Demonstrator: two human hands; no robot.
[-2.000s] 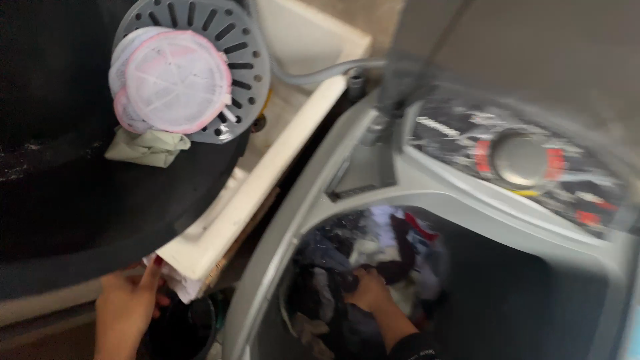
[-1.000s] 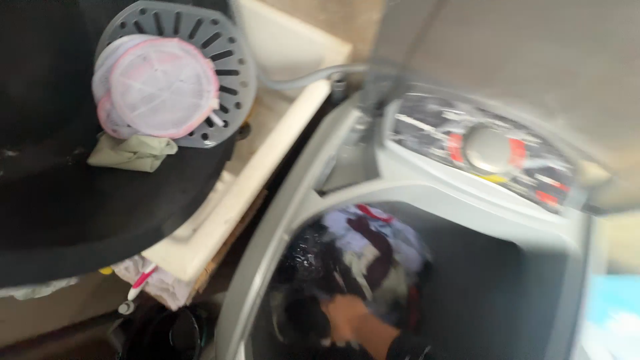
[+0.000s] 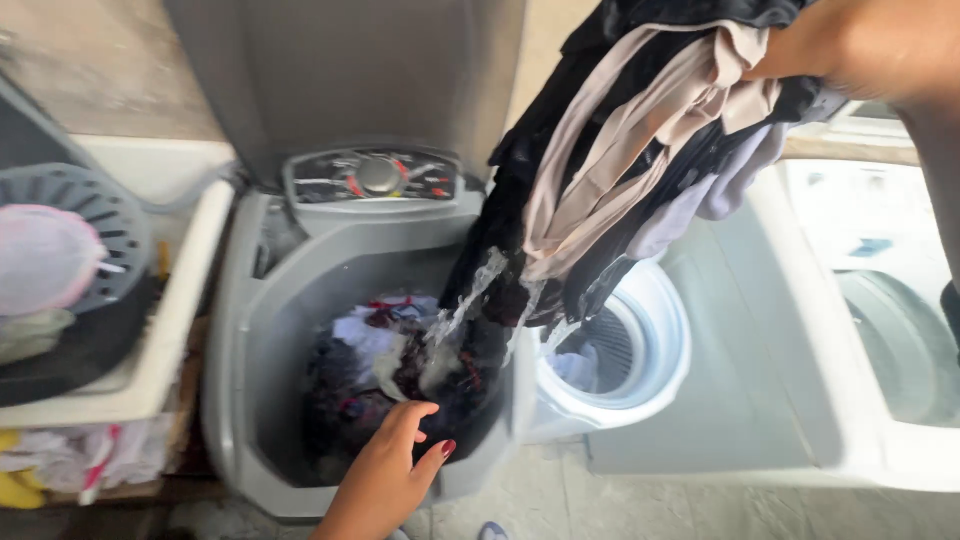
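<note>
Wet dark, beige and lilac clothes (image 3: 615, 165) hang from my right hand (image 3: 832, 52), raised at the upper right, and water streams off them. They hang over the right rim of a grey washing machine tub (image 3: 277, 360). Inside the tub, white, dark and red garments (image 3: 382, 337) lie in dark water. My left hand (image 3: 397, 465) hovers above the tub's front edge with fingers apart, holding nothing. To the tub's right is a white round spin basket (image 3: 667, 352) with a light cloth (image 3: 577, 367) in it.
The control panel (image 3: 375, 178) and raised lid (image 3: 375, 75) are behind the tub. At left, a white sink (image 3: 180, 307) holds a dark basin (image 3: 112, 345), a grey slotted disc (image 3: 112, 202) and a pink-edged mesh bag (image 3: 45, 259). A white front-loading washer (image 3: 885, 217) stands at right.
One hand was down among the clothes in the tub; now my right hand holds a dripping bundle up above it. My left hand is now over the tub's front. The view has swung right.
</note>
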